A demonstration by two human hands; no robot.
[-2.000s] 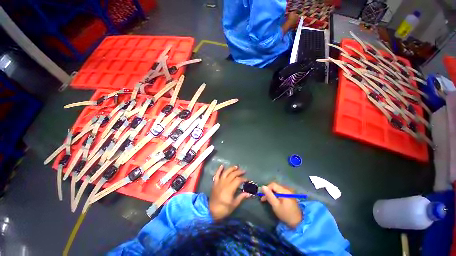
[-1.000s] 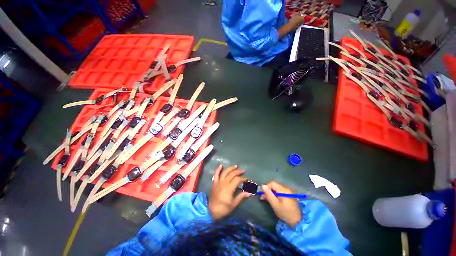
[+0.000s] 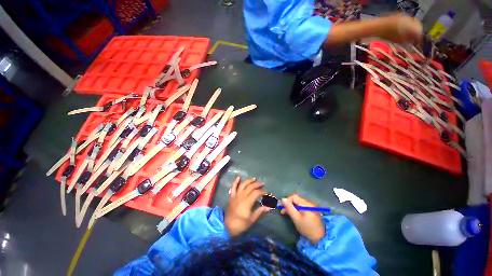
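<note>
My left hand (image 3: 246,207) holds a small dark watch-case-like piece (image 3: 269,202) with a light edge between thumb and fingers, low in the middle of the view. My right hand (image 3: 303,216) holds a thin blue pen-like tool (image 3: 313,208). The tool's left end is at the right edge of the piece; whether it touches is too small to tell. A small blue cap (image 3: 318,172) lies on the dark green table (image 3: 280,145), beyond my right hand. A crumpled white paper (image 3: 350,200) lies to the right of my right hand.
Red trays (image 3: 135,64) stand at left, one covered with beige strips with dark heads. Another loaded red tray (image 3: 399,145) is at right. A white bottle with a blue cap (image 3: 434,228) lies at lower right. A black bag (image 3: 313,83) and dark round object (image 3: 322,109) lie beyond. A person (image 3: 283,32) works opposite.
The person opposite has stretched an arm over the right tray, and some strips there have shifted. My hands, the dark piece and the blue tool have barely moved.
</note>
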